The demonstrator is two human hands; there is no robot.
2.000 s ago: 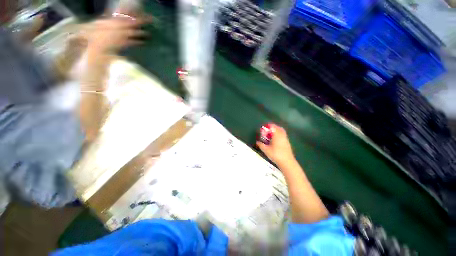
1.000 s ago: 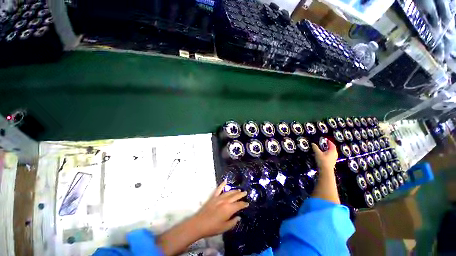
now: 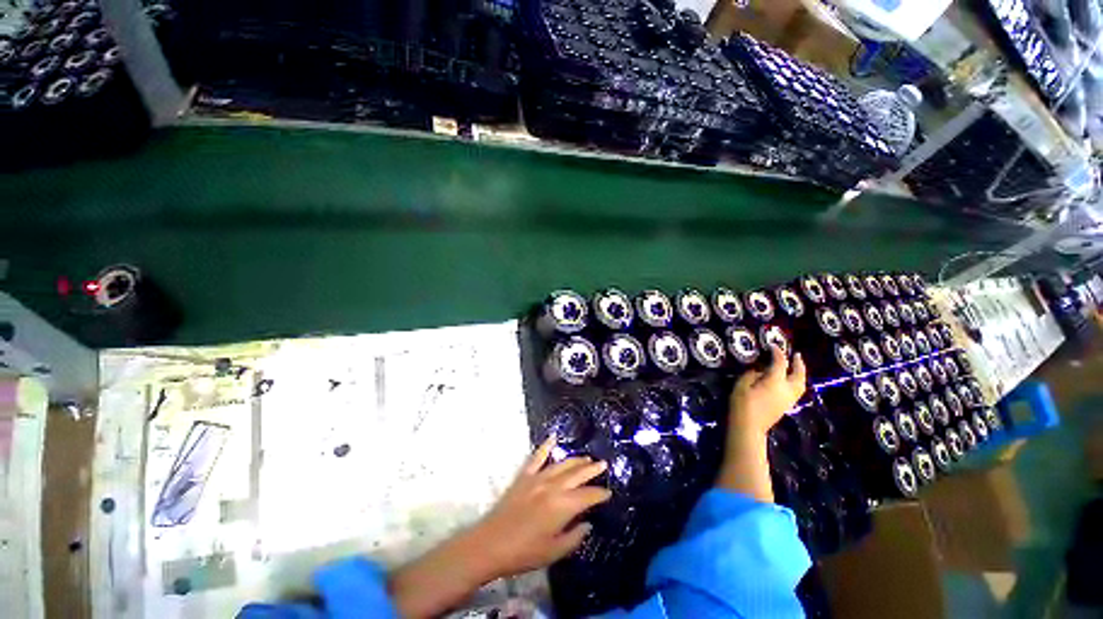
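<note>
A large glossy black tray (image 3: 641, 520) lies in front of me. Its two far rows hold black cylindrical units (image 3: 577, 360) with silver rings; the nearer pockets look dark and empty. My left hand (image 3: 538, 505) lies on the tray's left edge, fingers spread, holding nothing. My right hand (image 3: 767, 397) is at the right end of the second row, fingertips touching the near side of a unit (image 3: 775, 341) that sits in line with the row. Whether the fingers still grip it cannot be told.
A second tray (image 3: 925, 423) of ringed units adjoins on the right. The green belt (image 3: 363, 230) runs behind, with one unit (image 3: 117, 287) at far left. A marked white worktop (image 3: 399, 447) is left. Black tray stacks (image 3: 653, 97) stand beyond the belt; a cardboard box (image 3: 889, 562) is lower right.
My right hand went from the belt to the tray with a unit, then shifted slightly left and nearer me; that unit now lines up with the row. A unit has come into view on the belt's left.
</note>
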